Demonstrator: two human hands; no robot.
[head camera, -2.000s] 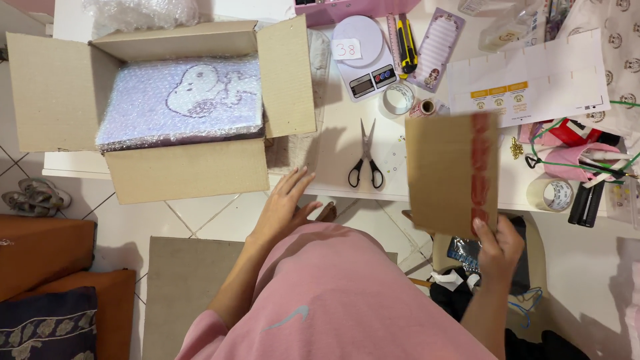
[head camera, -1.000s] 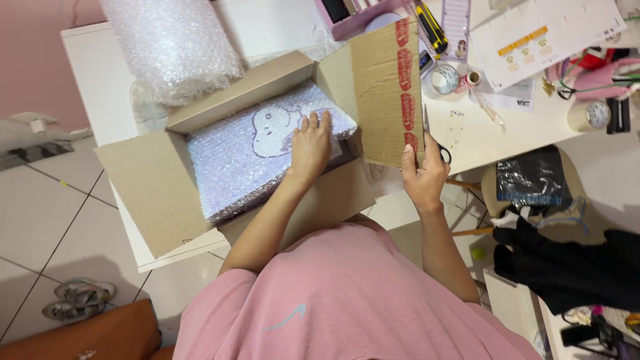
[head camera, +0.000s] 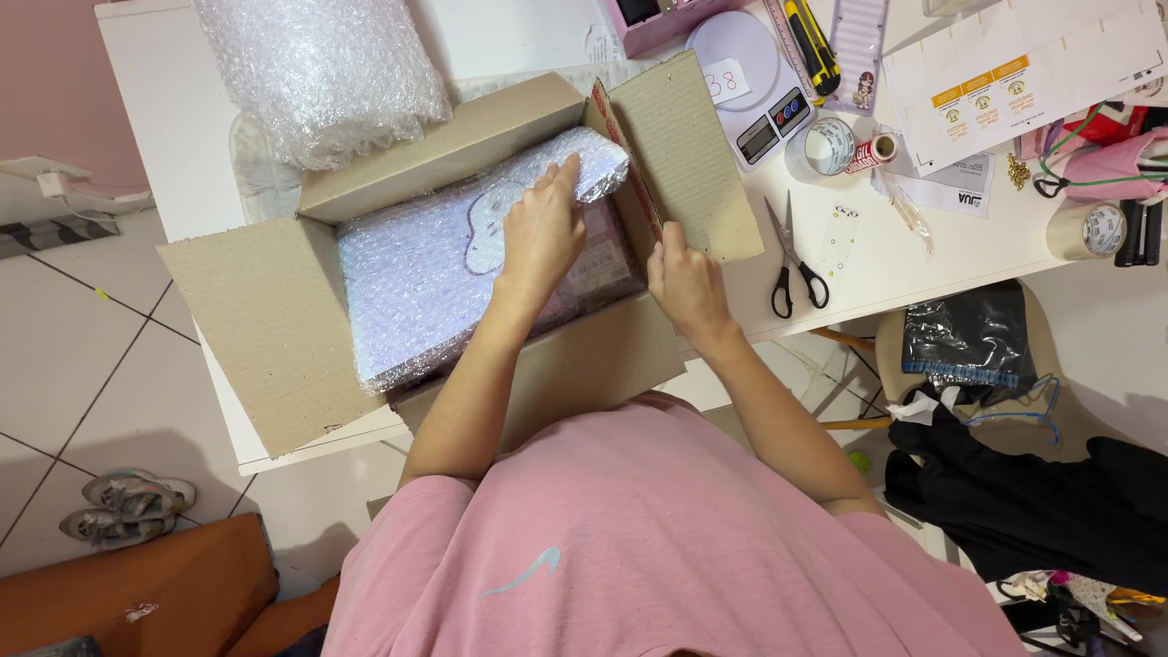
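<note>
An open cardboard box (head camera: 246, 319) stands on the table with its flaps spread. Inside lies a lilac item in bubble wrap (head camera: 411, 283) with a cartoon dog drawn on it. On its upper right part rests my left hand (head camera: 547, 219), fingers extended, the wrap's edge beside them. My right hand (head camera: 684, 274) grips a cardboard piece with red tape (head camera: 630, 155), which stands on edge along the box's right inner wall. Below the lilac item, another wrapped item with a label (head camera: 598, 265) shows partly.
Behind the box is a bubble wrap roll (head camera: 319, 73). To the right lie black-handled scissors (head camera: 796, 260), a kitchen scale (head camera: 753, 87), a yellow box cutter (head camera: 812, 50), tape rolls (head camera: 821, 148) and printed sheets (head camera: 1031, 82). A chair (head camera: 1049, 365) with a black bag stands below the table's edge.
My left hand has moved from the table's edge onto the wrapped item. The cardboard piece in my right hand has gone from beside the scissors into the box's right side. The view has shifted and turned.
</note>
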